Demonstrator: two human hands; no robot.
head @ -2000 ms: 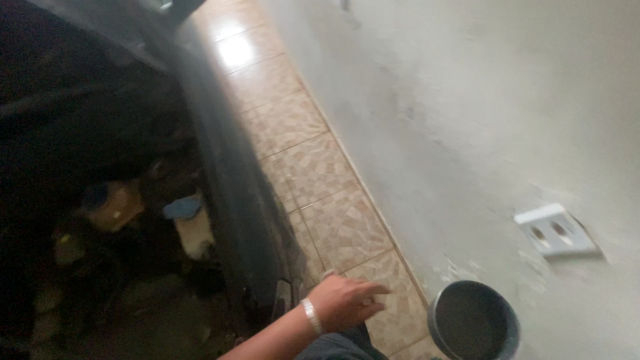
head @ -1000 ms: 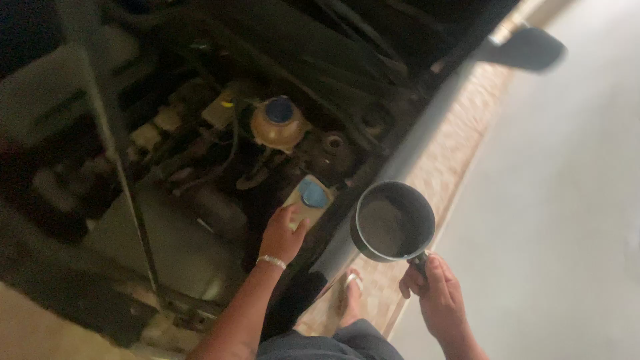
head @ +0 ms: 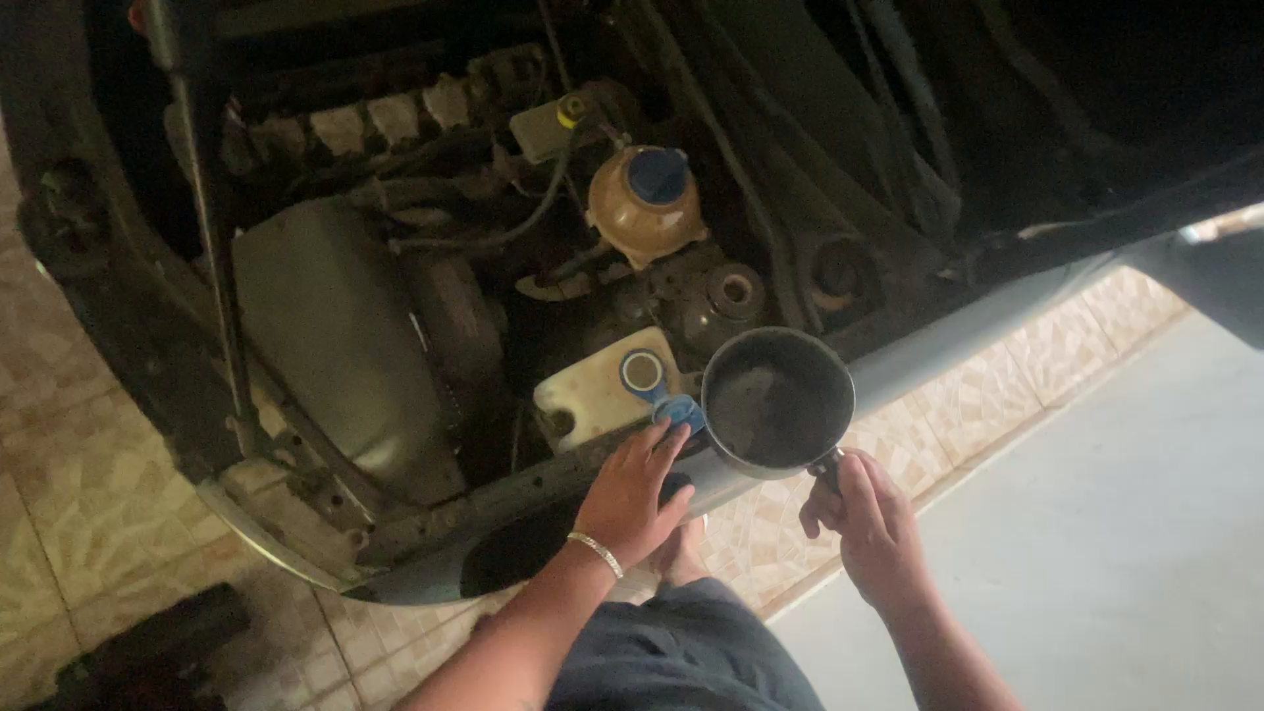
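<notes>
My right hand (head: 869,513) grips the handle of a dark round saucepan (head: 778,403), held level beside the car's fender. What the pan holds is hard to make out. The fingertips of my left hand (head: 637,484) rest on the flipped-back blue cap (head: 679,413) of a whitish plastic fluid reservoir (head: 592,390). The reservoir's round filler neck stands uncovered, just left of the pan. Behind it sits an amber coolant expansion tank (head: 642,222) with a dark blue cap.
The hood prop rod (head: 212,247) rises at the left of the engine bay. A large grey cover (head: 326,336) lies beside it. The fender (head: 889,370) borders the tiled floor (head: 973,415) and pale wall (head: 1096,513). A side mirror (head: 1210,281) juts out at right.
The blue cap, closed on the reservoir one second ago, is now flipped open. The pan, in my right hand by then, was apart from my hand two seconds ago. The view has swung onto the engine bay.
</notes>
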